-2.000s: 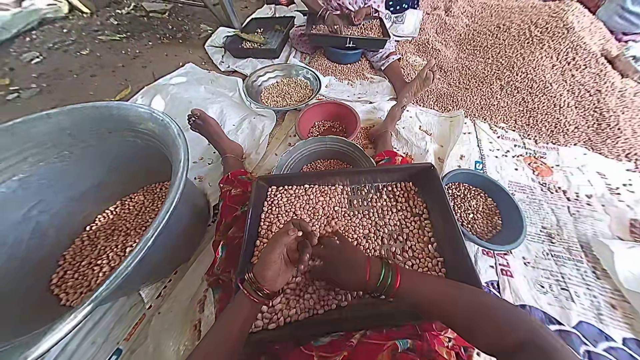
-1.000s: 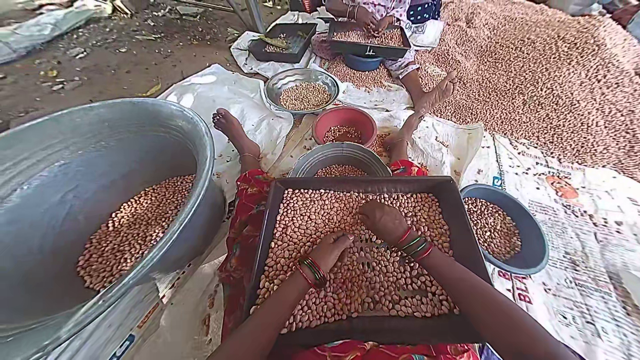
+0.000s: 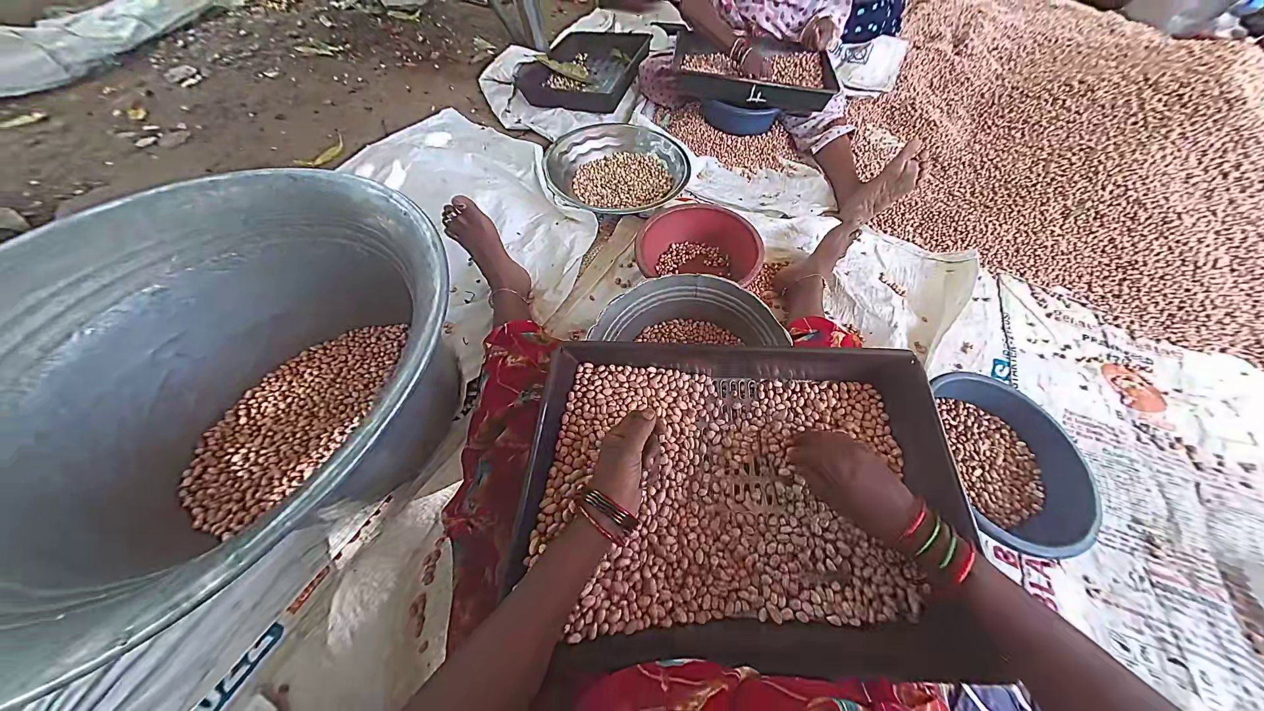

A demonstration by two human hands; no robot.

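A black plastic tray with a slotted bottom [image 3: 750, 637] lies across the lap, spread with shelled peanuts [image 3: 681, 533]. My left hand [image 3: 628, 459] is over the left part of the peanuts, thumb up and fingers curled; whether it holds any is hidden. Over the right part, my right hand [image 3: 851, 479] is bent down with its fingertips at the peanuts, and its grip cannot be made out. Slots show between the two hands. Just beyond the tray stands a grey metal bowl [image 3: 691, 291] with peanuts in it.
A large metal tub [image 3: 420, 296] with peanuts stands at the left. A blue basin [image 3: 1071, 484] is at the right, a red bowl [image 3: 750, 232] and a steel bowl [image 3: 558, 163] ahead. Further off, a person's hands [image 3: 755, 61] work over another tray. A peanut heap [image 3: 1086, 168] covers the upper right.
Two seconds ago my hands were together above the tray; they are now apart. Since one second ago my right hand has moved right, and more slots show in the middle.
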